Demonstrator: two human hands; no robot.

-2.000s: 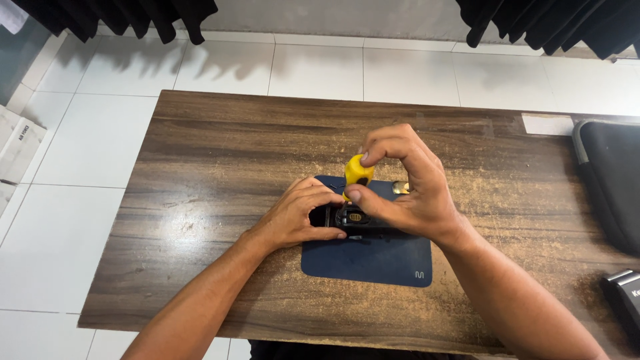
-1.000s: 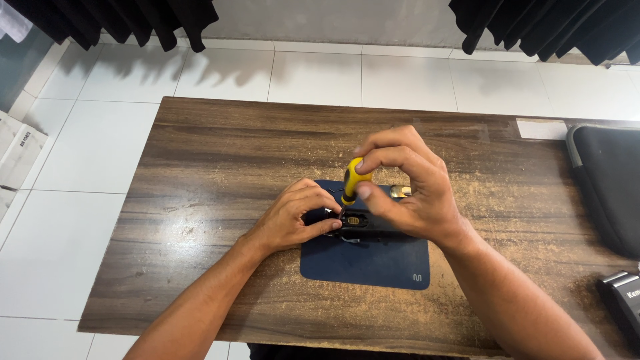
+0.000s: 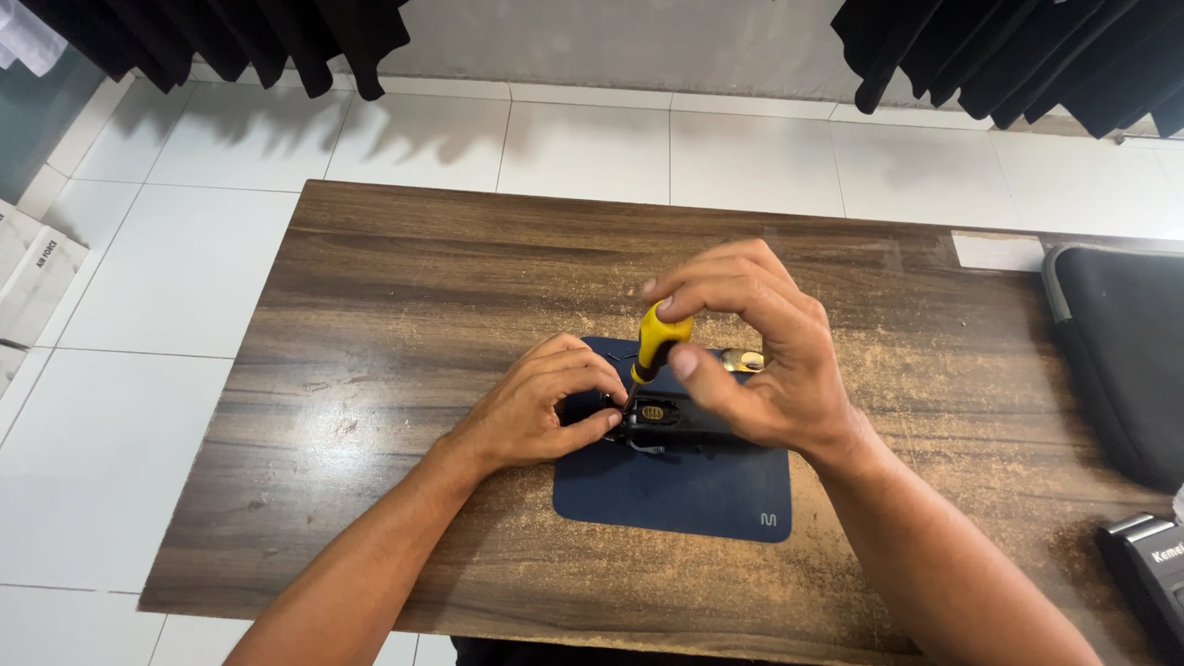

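My right hand (image 3: 768, 342) grips a screwdriver (image 3: 660, 339) by its yellow and black handle. The shaft slants down to the left end of a black device (image 3: 684, 424), probably a hair clipper body. My left hand (image 3: 555, 398) pinches that same end between thumb and fingers, close to the driver's tip; the tip itself is hard to make out. The device lies across a dark blue mat (image 3: 675, 495), its right part partly behind my right hand. A gold-coloured metal part (image 3: 743, 361) rests beyond the device, beside my right fingers. Small dark screws (image 3: 622, 356) lie on the mat's upper left.
The mat is on a worn wooden table (image 3: 416, 268). At the right are a black padded case (image 3: 1124, 361), a black and silver device (image 3: 1142, 564) at the edge of view, and a white strip (image 3: 997, 251) near the far edge. White boxes (image 3: 37, 268) stand off the table's left side.
My right hand stays on the screwdriver, and its fingers have shifted around the handle, which tilts differently than before. My left hand stays at the device's left end.
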